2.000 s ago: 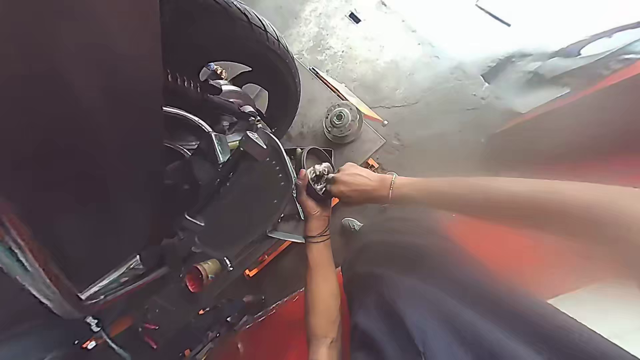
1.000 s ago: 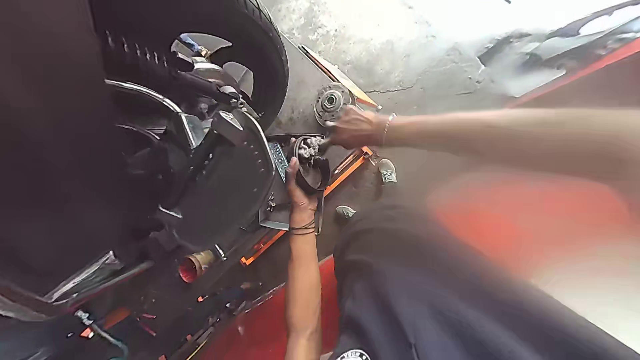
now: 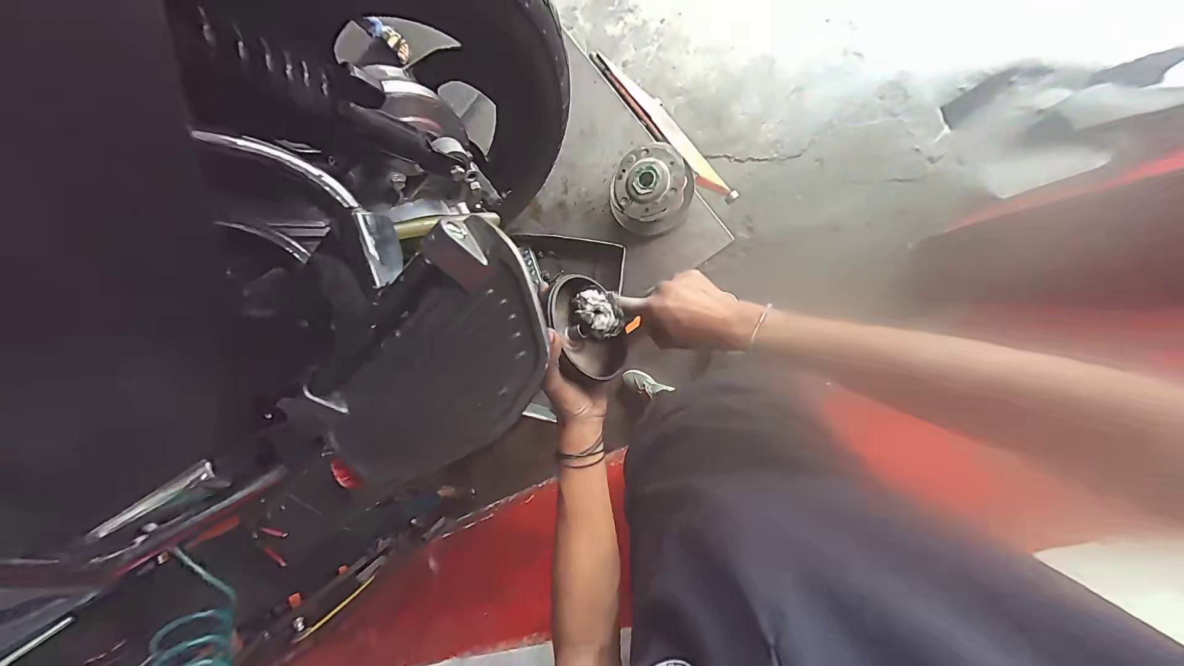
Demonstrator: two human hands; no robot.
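Note:
My left hand (image 3: 575, 388) grips the lower left rim of a round metal bowl-shaped part (image 3: 592, 359), perhaps a clutch bell; its thumb lies along the rim. My right hand (image 3: 696, 312) is closed around the handle of a brush or similar tool. Its light, ragged head (image 3: 598, 313) rests inside the round part. To the left is the scooter's black transmission cover (image 3: 435, 342), close to my left fingers. Behind the round part lies a dark tray (image 3: 592, 252). A clutch and pulley assembly (image 3: 650, 188) sits on the floor farther off.
A scooter's rear wheel (image 3: 527, 102) stands at the upper left, with a shock absorber beside it. A flat board-like strip (image 3: 680, 139) lies by the clutch assembly. Tools and a coiled green hose (image 3: 194, 638) are at the lower left. A shoe (image 3: 646, 383) shows below the round part.
The round part is tilted differently in my left hand, its inside now more in view. My right hand stays at it with the tool. The view has shifted a little.

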